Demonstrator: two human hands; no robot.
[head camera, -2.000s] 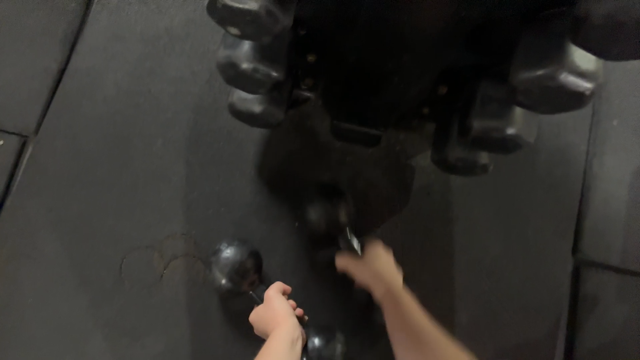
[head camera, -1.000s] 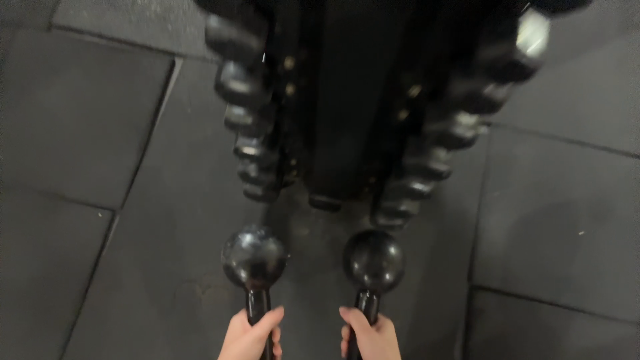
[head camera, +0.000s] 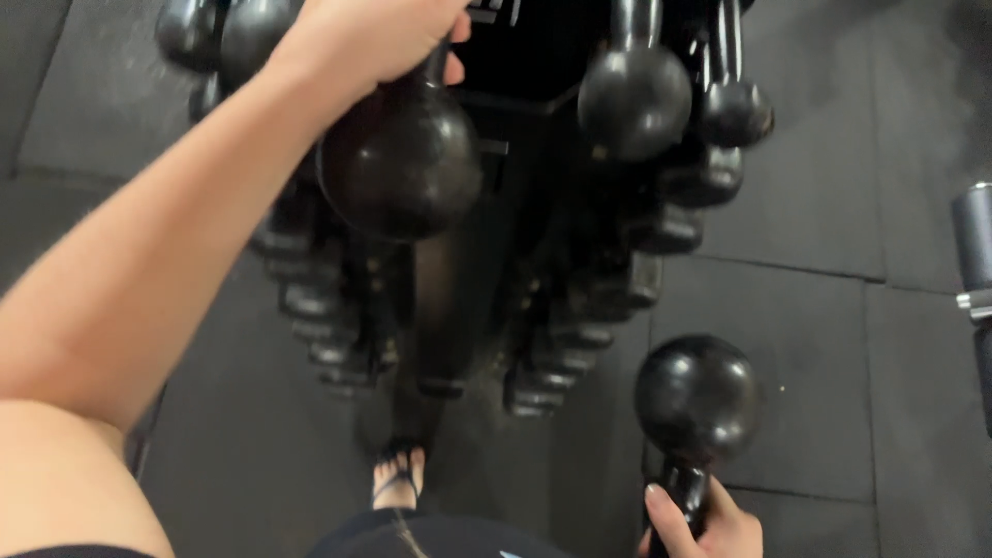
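My left hand (head camera: 395, 35) is raised at the top of the view, its fingers wrapped round the handle of a black round-headed dumbbell (head camera: 403, 163). The ball end of that dumbbell hangs below the hand, in front of the dumbbell rack. At the lower right, my right hand (head camera: 705, 527) grips the handle of another black round-headed dumbbell (head camera: 697, 395), its ball end pointing up and away from me. The far ends of both held dumbbells are hidden or out of view.
A black rack (head camera: 519, 70) carries round-headed dumbbells (head camera: 635, 101) on top and rows of dumbbells (head camera: 682, 186) down both sides. My sandalled foot (head camera: 397, 480) stands on the black rubber mat floor (head camera: 775, 310). Part of a black and metal object (head camera: 976, 302) shows at the right edge.
My left hand has risen with its dumbbell from low in the view to the rack's top. My right hand has moved to the right, still holding its dumbbell. The view has shifted.
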